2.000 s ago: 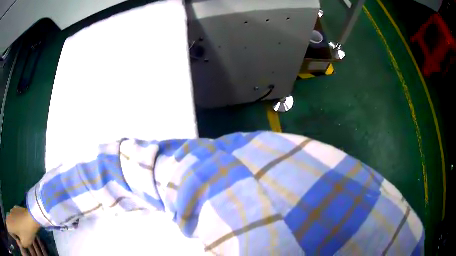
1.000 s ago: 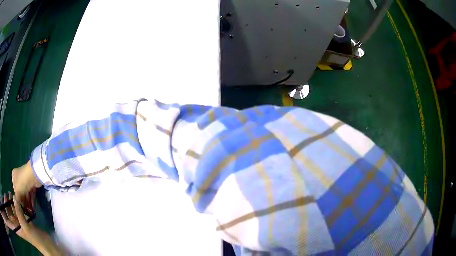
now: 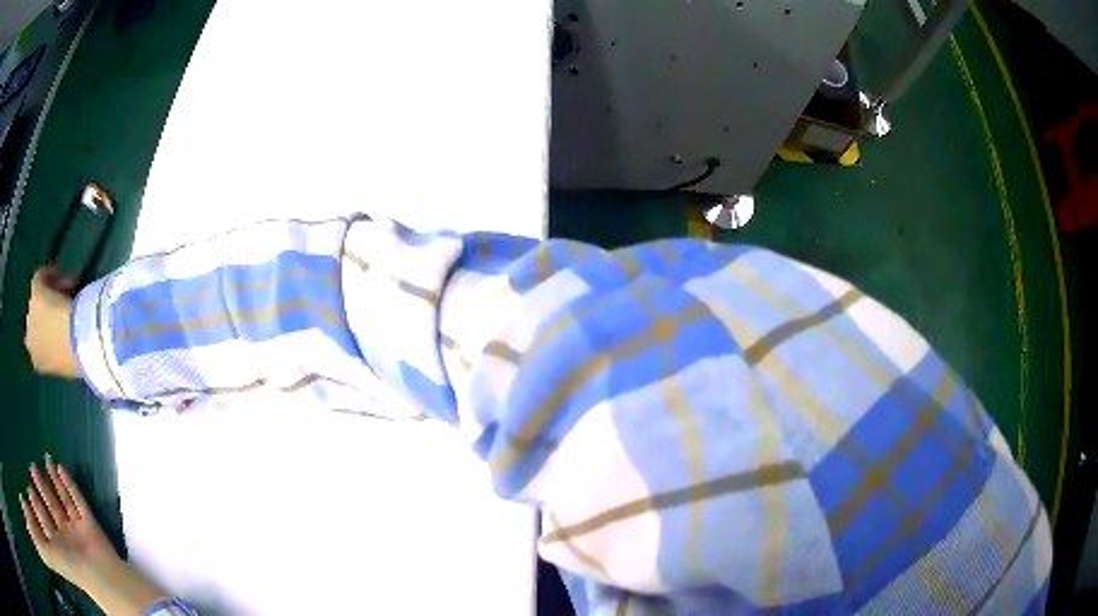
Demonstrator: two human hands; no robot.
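A black phone middle frame (image 3: pixel 102 229) is at the left, over the green belt, with a bright glint at its far end. My right hand (image 3: pixel 51 327) is at its near end, fingers closed around that end; the fingertips are partly hidden. My left hand (image 3: pixel 70 529) is lower left over the belt, palm showing, fingers apart and empty. The white foam sheet (image 3: pixel 349 120) lies under my right forearm, which wears a blue and white plaid sleeve.
The green conveyor belt (image 3: pixel 145 84) runs along the left, with a pale rail at its far side. A grey machine cabinet (image 3: pixel 674 96) stands beyond the sheet. A cardboard box (image 3: pixel 825 138) with yellow-black tape and a red stool (image 3: pixel 1075 169) are at the right on the green floor.
My hands were together at the lower left around a dark frame; now they are apart. My right hand has moved up to another frame, and my left hand is empty.
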